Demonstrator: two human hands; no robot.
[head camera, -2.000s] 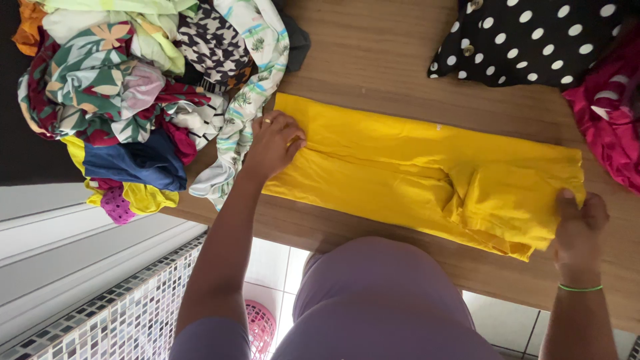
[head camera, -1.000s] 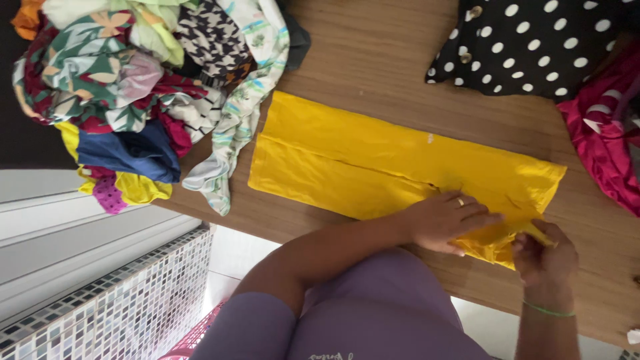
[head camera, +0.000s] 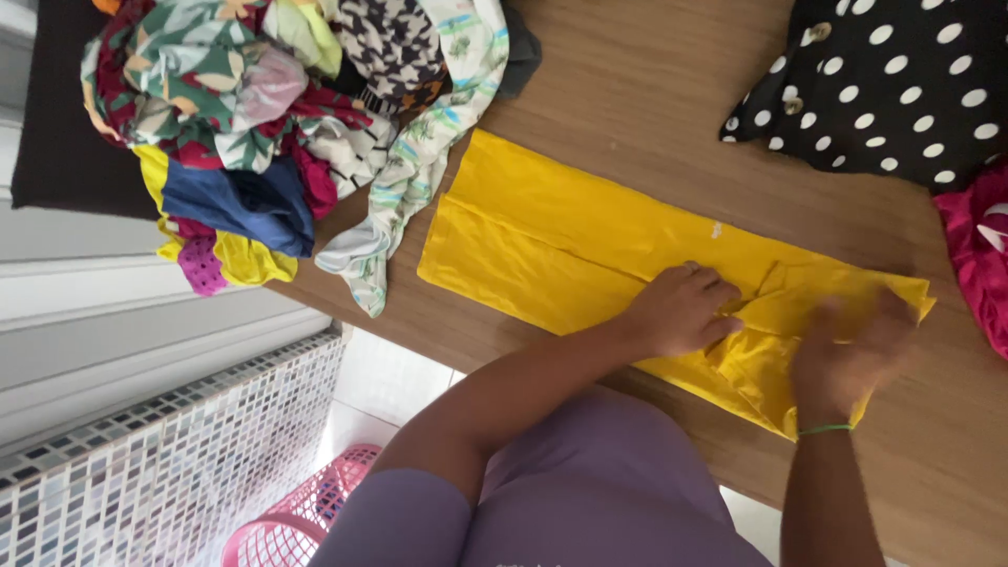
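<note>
A yellow cloth garment (head camera: 567, 213), folded into a long strip, lies at a slant on the wooden table. Near its middle, my left hand (head camera: 683, 309) rests on the fabric, fingers slightly curled beside a crumpled fold; whether it pinches the cloth is unclear. My right hand (head camera: 850, 354), blurred by motion and with a green band at the wrist, is over the garment's right end. Its fingers look spread, and part of the cloth is hidden under it. Creases and a loose fold run between the two hands.
A heap of mixed clothes (head camera: 213, 87) fills the table's upper left, with a patterned strip of fabric (head camera: 409, 169) trailing from it. Black polka-dot cloth (head camera: 882, 87) and magenta cloth (head camera: 976, 252) lie at right. A pink plastic basket (head camera: 295, 524) stands below the table (head camera: 654, 87).
My left hand has moved from the garment's left end to its middle. My right hand held a raised bit of cloth one second ago; now it is over the right end, where the fold lies flatter.
</note>
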